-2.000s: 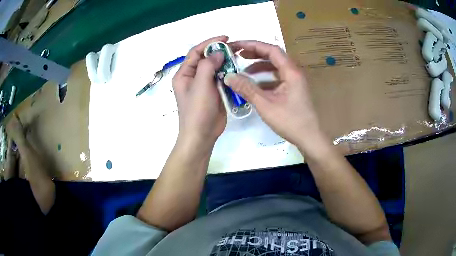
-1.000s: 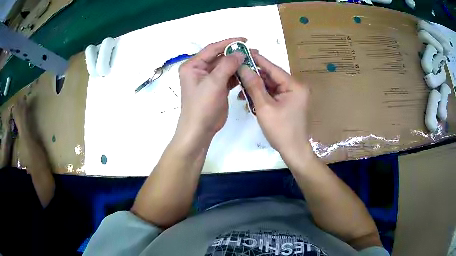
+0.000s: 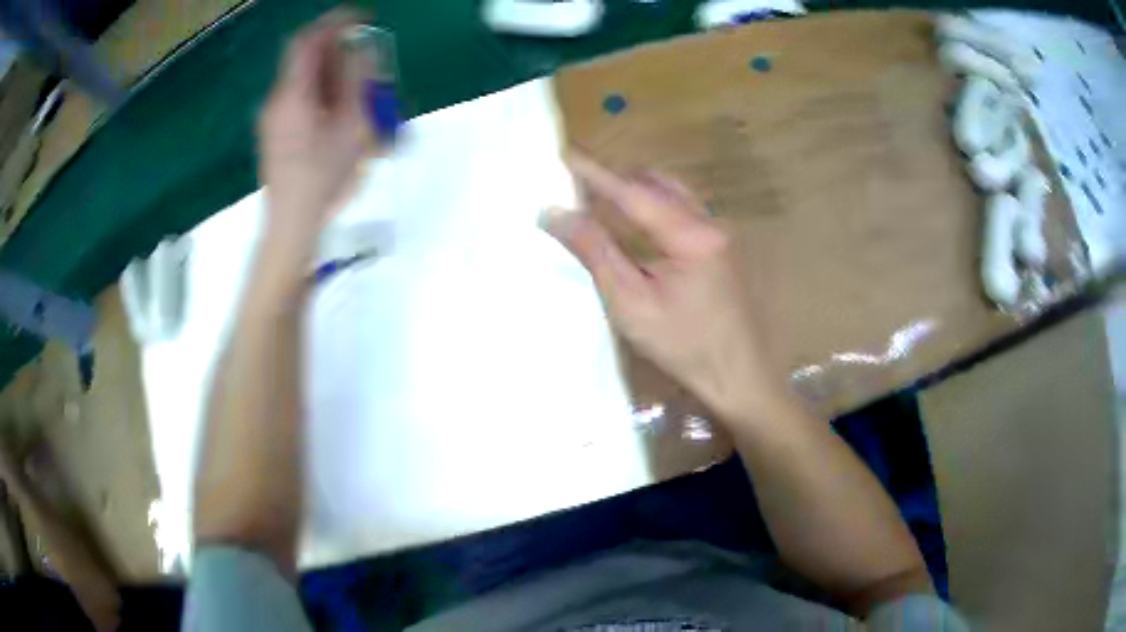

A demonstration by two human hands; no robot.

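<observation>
My left hand (image 3: 309, 130) is raised at the upper left over the green belt and holds a part-filled housing (image 3: 380, 93), white at its rim with blue inside. Both are motion-blurred, and the fingers hide part of the housing. My right hand (image 3: 661, 266) is over the edge between the white work sheet (image 3: 457, 370) and the cardboard mat (image 3: 852, 235). Its thumb and fingers are apart and nothing shows in it. A small hand tool (image 3: 342, 264) with blue on it lies on the sheet beside my left forearm, partly hidden.
Curved white housing covers (image 3: 994, 136) are piled at the right edge, and paired covers (image 3: 158, 286) stand at left. White housings (image 3: 543, 15) lie on the green belt (image 3: 457, 56). A metal bracket (image 3: 43, 306) and another person's arm (image 3: 62, 525) are at far left.
My hands have parted. My left hand has moved up and left with the housing; my right hand has let go of it. The camera view has shifted right.
</observation>
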